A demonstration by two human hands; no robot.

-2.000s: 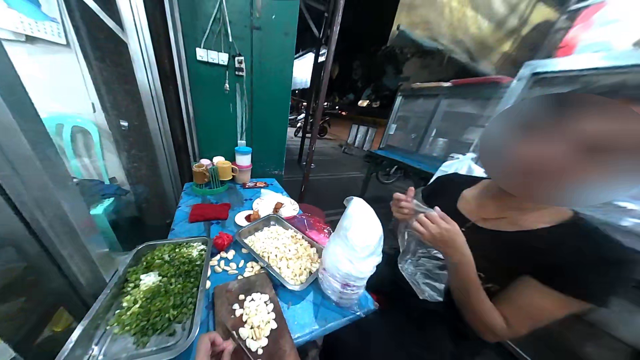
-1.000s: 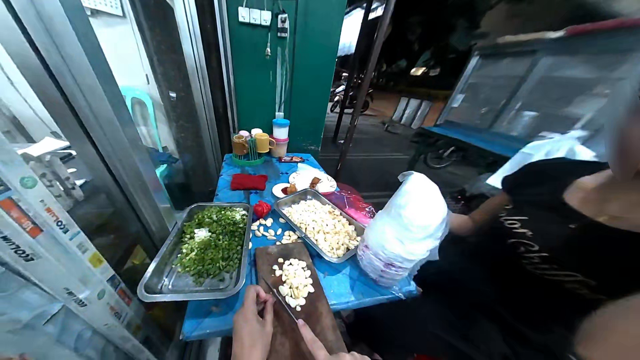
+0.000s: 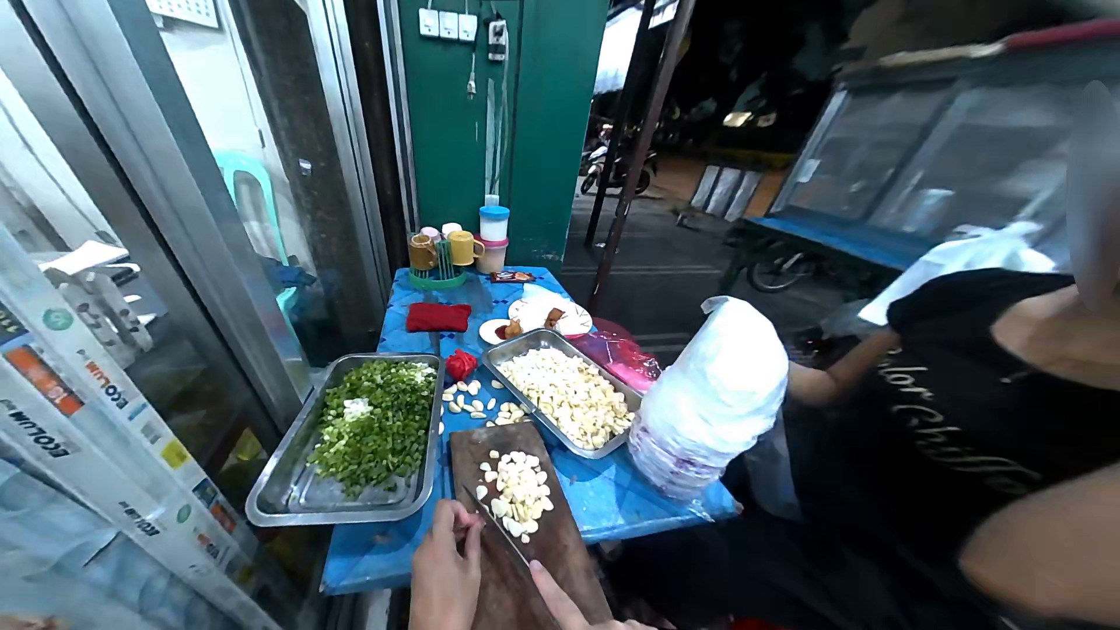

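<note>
A wooden cutting board lies at the near edge of the blue-covered table, with sliced pale cloves, likely garlic, on it. My right hand holds a knife by its hidden handle, index finger along the blade's back. My left hand is beside the blade tip with fingers pinched; whether a small piece is between them cannot be made out. Left of the board stands a metal tray of chopped green onions. Behind it to the right, another metal tray holds chopped pale pieces. Whole cloves lie between the trays.
A tall white plastic bag stands at the table's right edge, near a seated person in a black shirt. Farther back are a red cloth, plates, mugs and a lidded container. Metal-framed glass rises at left.
The view has swung right and downward. Both my hands and the knife show at the board, where two seconds ago only part of one hand did. The other person's raised hands have lowered.
</note>
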